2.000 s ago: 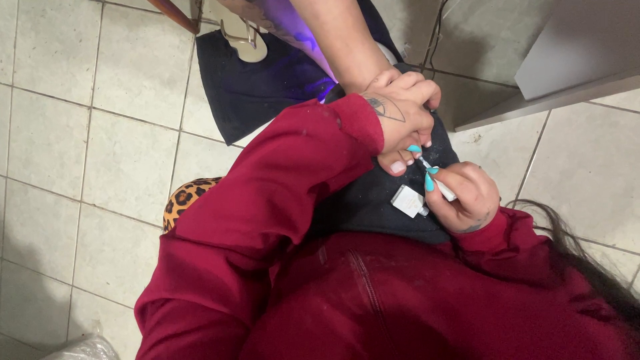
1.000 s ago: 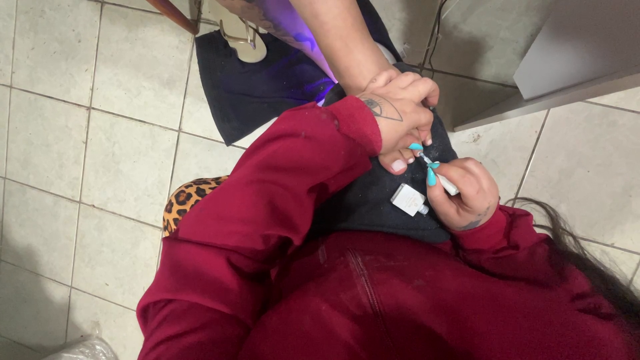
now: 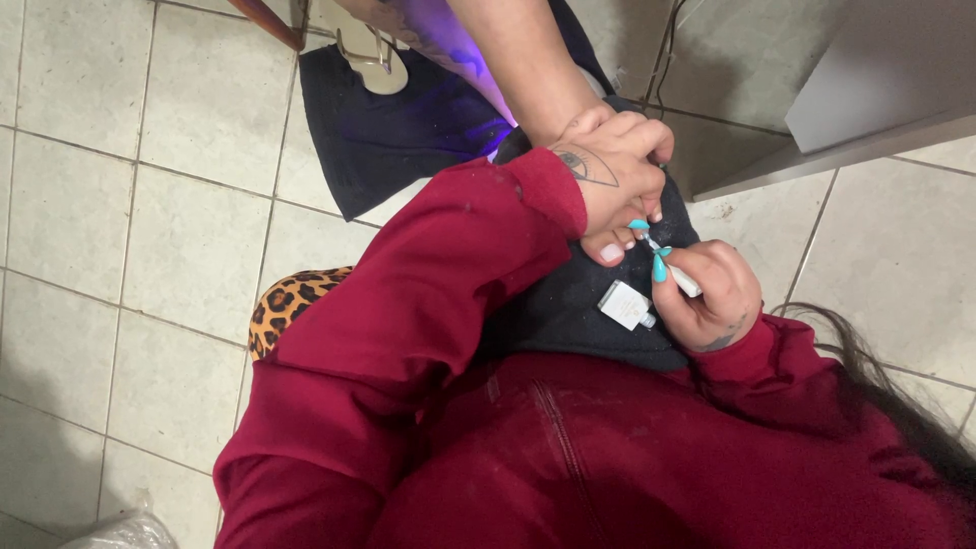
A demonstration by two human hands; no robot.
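My left hand [image 3: 614,171], with an eye tattoo on its back, grips the toes of another person's bare foot [image 3: 598,248]. The big toenail looks pale and glossy. Between the fingers of my right hand [image 3: 709,293] is the white cap of a nail polish brush [image 3: 682,280]; its tip touches or nearly touches one of the smaller toes beside my left fingertip. A white nail polish bottle [image 3: 625,305] without its cap lies tilted on the dark towel [image 3: 549,320] across my lap, left of my right hand. My left fingers partly hide the toes.
The person's other leg, lit purple, reaches down at the top. A beige flip-flop [image 3: 374,61] rests by a dark cloth [image 3: 366,130] on the tiled floor. At the upper right stands a grey furniture panel [image 3: 877,91], with a cable [image 3: 667,61] near it. Clear plastic [image 3: 126,534] lies at the lower left.
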